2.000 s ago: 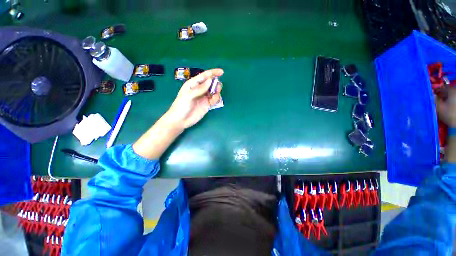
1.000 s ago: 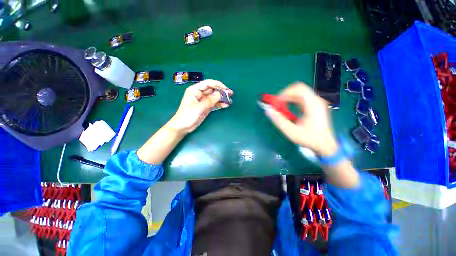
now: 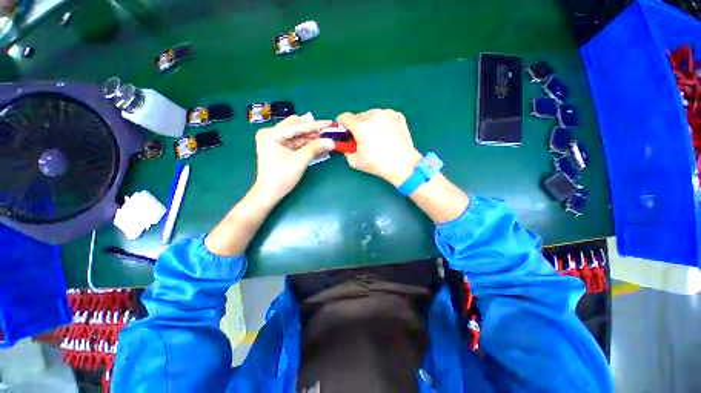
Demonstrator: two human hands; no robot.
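Note:
My left hand (image 3: 283, 157) holds a small dark watch unit (image 3: 332, 135) between thumb and fingers, above the green mat. A white wipe (image 3: 319, 159) shows behind and below its fingertips. My right hand (image 3: 378, 143), with a blue wristband, grips a red clamp (image 3: 345, 145) whose end is at the unit. Whether the clamp's jaws are closed on the unit cannot be told, as the fingers hide much of both.
Several display modules (image 3: 260, 112) lie at upper left, near a bottle (image 3: 157, 113) and fan (image 3: 52, 163). White wipes (image 3: 139, 214) and a pen (image 3: 176, 204) lie left. A black phone (image 3: 499, 100), housings (image 3: 545, 107) and a blue bin (image 3: 642, 146) are right.
My right hand has come from the blue bin at the right to my left hand, bringing a red clamp to the watch unit. My left hand has stayed near the middle, holding the unit.

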